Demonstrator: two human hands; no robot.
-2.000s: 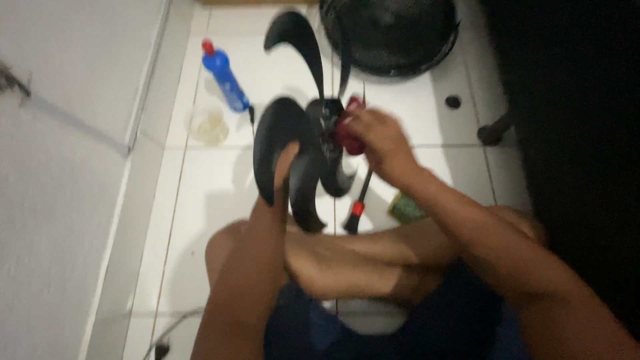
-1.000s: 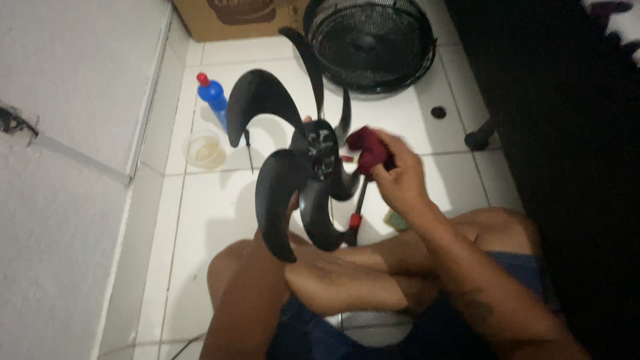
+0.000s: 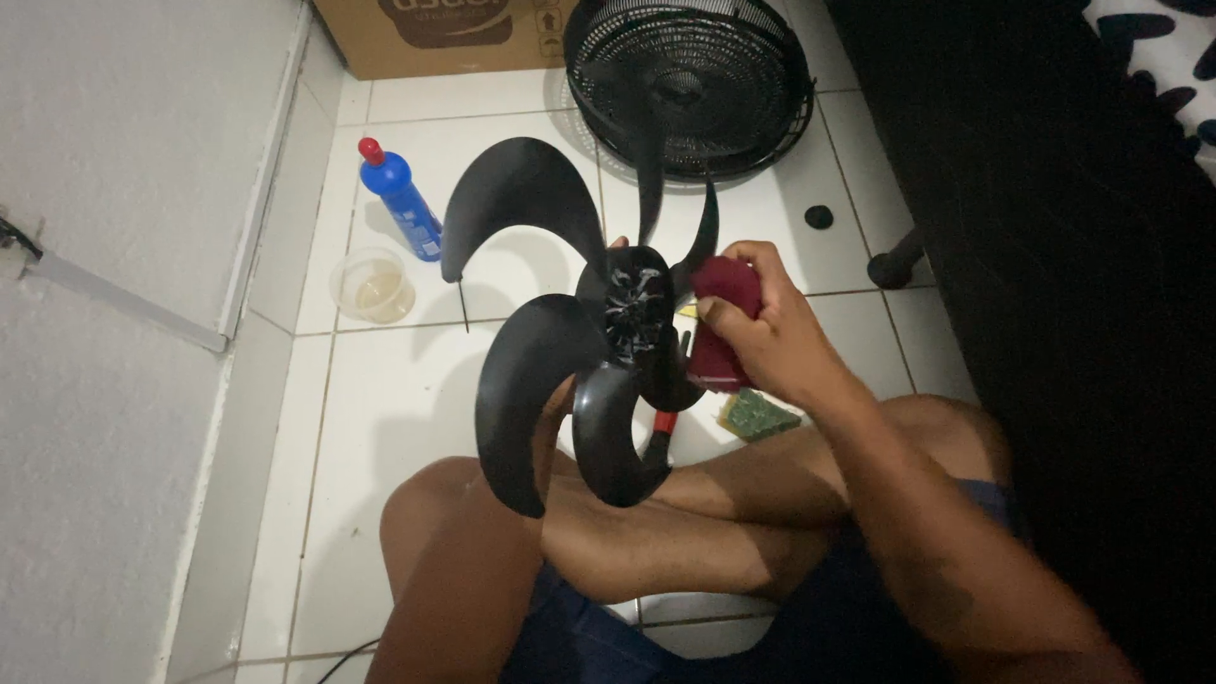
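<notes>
A black plastic fan blade (image 3: pixel 537 351) with several curved vanes is held up over my crossed legs, its ribbed hub facing me. My left hand (image 3: pixel 560 404) grips it from behind and is mostly hidden by the vanes. My right hand (image 3: pixel 765 328) pinches a folded dark red cloth (image 3: pixel 727 323) just right of the hub, close to the right vanes. Beneath, partly covered by the blade, lies a brush with a red band (image 3: pixel 666 421). A green and yellow scouring sponge (image 3: pixel 757 416) rests on the floor by my shin.
A blue bottle with red cap (image 3: pixel 408 204) stands beside a clear tub of cloudy liquid (image 3: pixel 377 288) at the left. A black fan grille (image 3: pixel 689 90) and a cardboard box (image 3: pixel 456 38) are at the back. A round black cap (image 3: pixel 818 218) lies near dark furniture (image 3: pixel 1026 237) on the right.
The cloth in my right hand was at the hub two seconds ago and is now to its right. The fan blade has turned in my left hand. The view has shifted somewhat.
</notes>
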